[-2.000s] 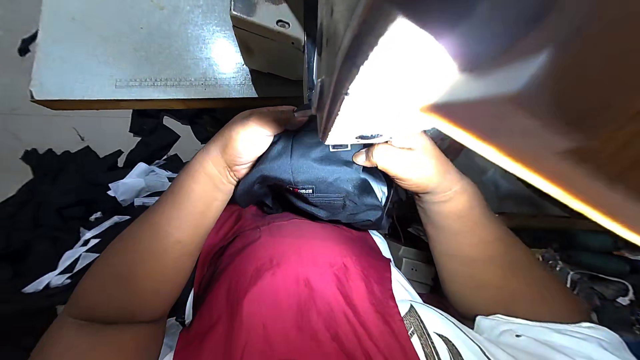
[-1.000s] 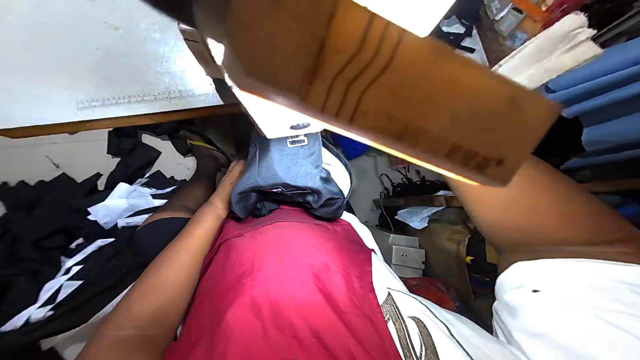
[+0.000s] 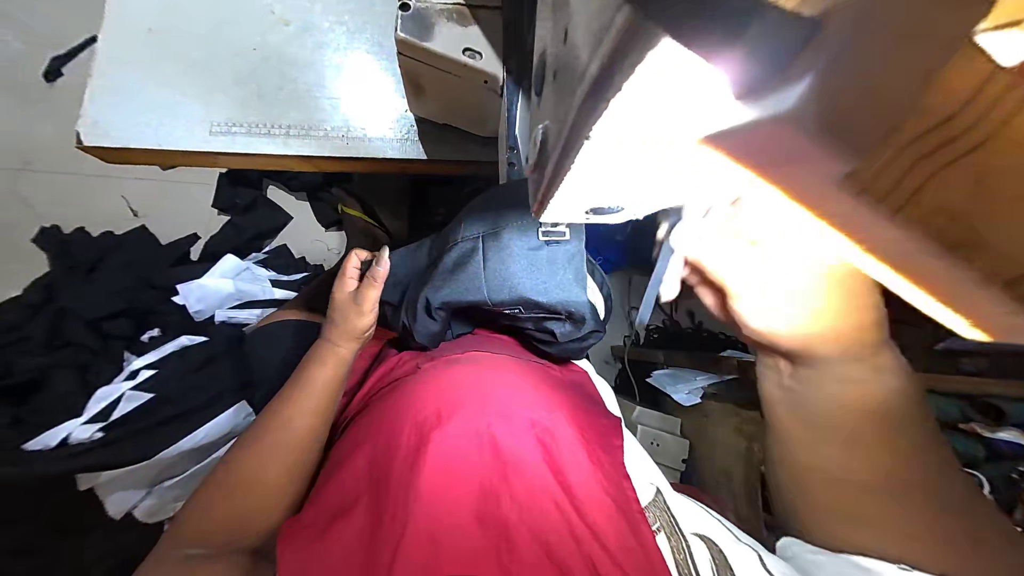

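Note:
Dark navy fabric trousers [image 3: 512, 280] with a small woven tag lie bunched under the head of an industrial sewing machine [image 3: 552, 128], above my lap. At the left edge of the cloth is my left hand [image 3: 358, 296], its thumb and fingers pinching the fabric. My right hand [image 3: 752, 272] is to the right of the machine head, blurred and washed out by the lamp light. A narrow dark strip or blade [image 3: 658, 280] hangs at its fingertips; what exactly it is cannot be told.
A pale worktable [image 3: 264, 80] with a printed ruler scale is at upper left. Black fabric pieces [image 3: 88, 296] and white scraps [image 3: 228, 284] are heaped below it. A bright lit panel [image 3: 640, 136] overhangs the cloth. A grey socket box [image 3: 660, 440] is at lower right.
My right hand was on the cloth two seconds ago; it is now off it, to the right, beside a narrow strip. My left hand has moved lower along the cloth's left side. The view has swung and returned.

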